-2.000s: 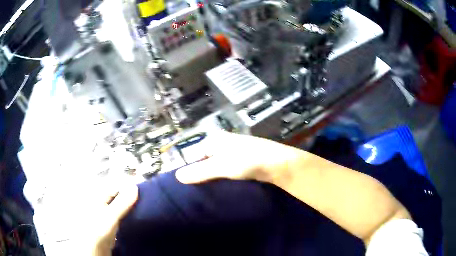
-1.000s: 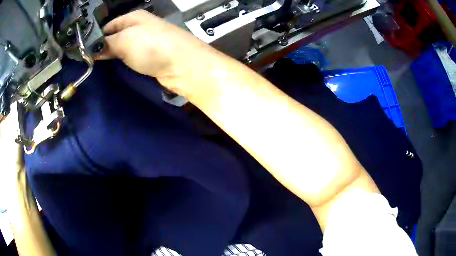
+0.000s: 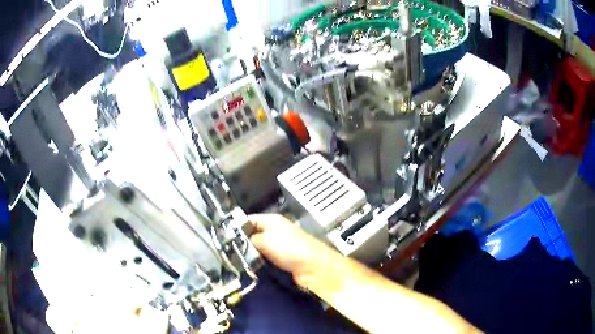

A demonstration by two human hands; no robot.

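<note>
The off-white sewing machine head (image 3: 147, 244) stands at left, with a slotted side plate. Its metal clamp area (image 3: 218, 312) is low in the picture, with a bent rod beside it. Dark navy cloth (image 3: 277, 310) lies below and right of the clamp, cut off by the bottom edge. My right hand (image 3: 284, 248) is at the metal parts right of the head, fingers curled in; whether they grip anything cannot be told. My left hand (image 3: 147, 321) is a washed-out patch at the bottom left, cut off, its fingers unclear.
A control panel (image 3: 231, 117) with red digits stands behind, beside an orange-red knob (image 3: 295, 128). A slotted cover (image 3: 323, 189) is right of my right hand. A green-lined bowl (image 3: 450, 26) holds many buttons. Navy garments (image 3: 502, 287) lie over a blue crate (image 3: 532, 228) at right.
The view has tilted up and shows more of the machine and the bowl. My right hand remains by the machine head. Less of the navy cloth shows than one second ago.
</note>
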